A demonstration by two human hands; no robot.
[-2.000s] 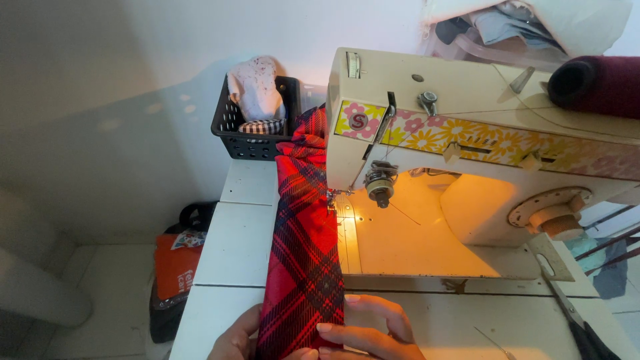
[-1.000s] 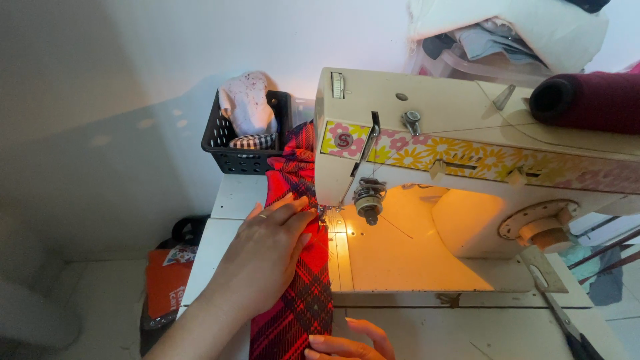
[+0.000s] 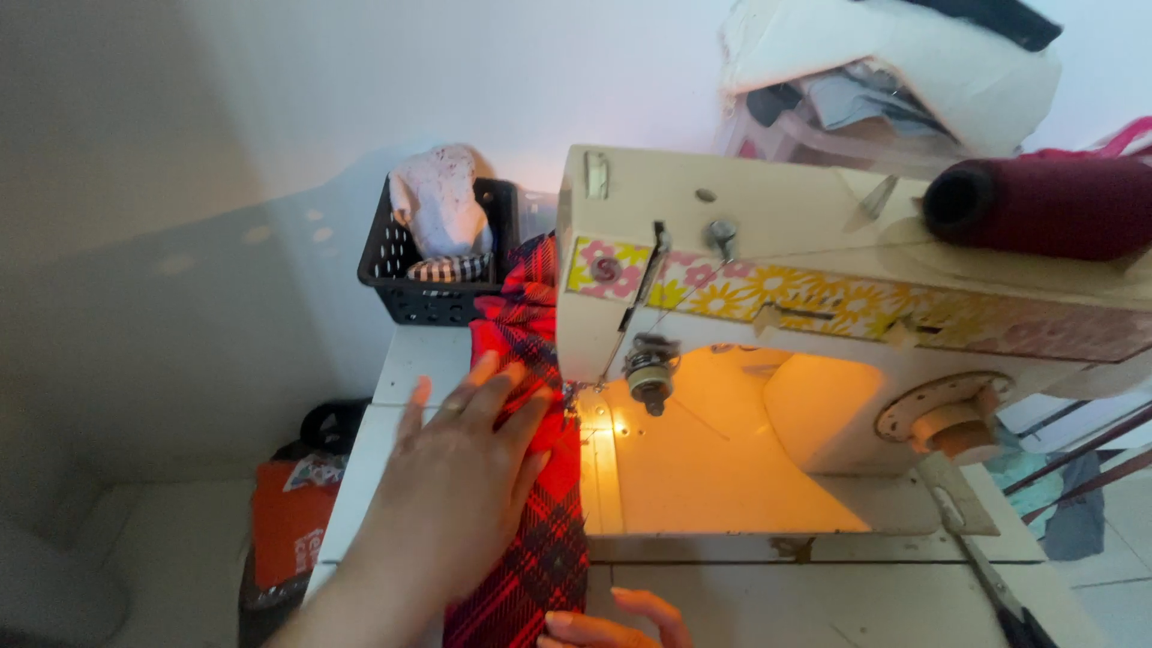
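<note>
A red and black plaid fabric strip (image 3: pixel 540 540) runs from the front of the white table past the left side of the sewing machine (image 3: pixel 810 270). Its right edge lies by the lit needle area, where the presser foot is partly hidden. My left hand (image 3: pixel 459 468) rests flat on the fabric with fingers spread, left of the needle, and wears a ring. At the bottom edge of the view, my right hand (image 3: pixel 621 621) touches the fabric's right edge with its fingertips; the rest of it is out of view.
A black plastic basket (image 3: pixel 432 301) holding cloths stands behind the fabric. A dark red thread cone (image 3: pixel 1044 207) lies on the machine. Scissors (image 3: pixel 990 576) lie at the table's right. Behind the machine is a plastic bin (image 3: pixel 810 148) with fabrics. An orange bag (image 3: pixel 283 522) is at lower left.
Two seconds ago both hands were at the near end of the fabric. My left hand has since moved forward onto the fabric beside the needle; my right hand has stayed near the front.
</note>
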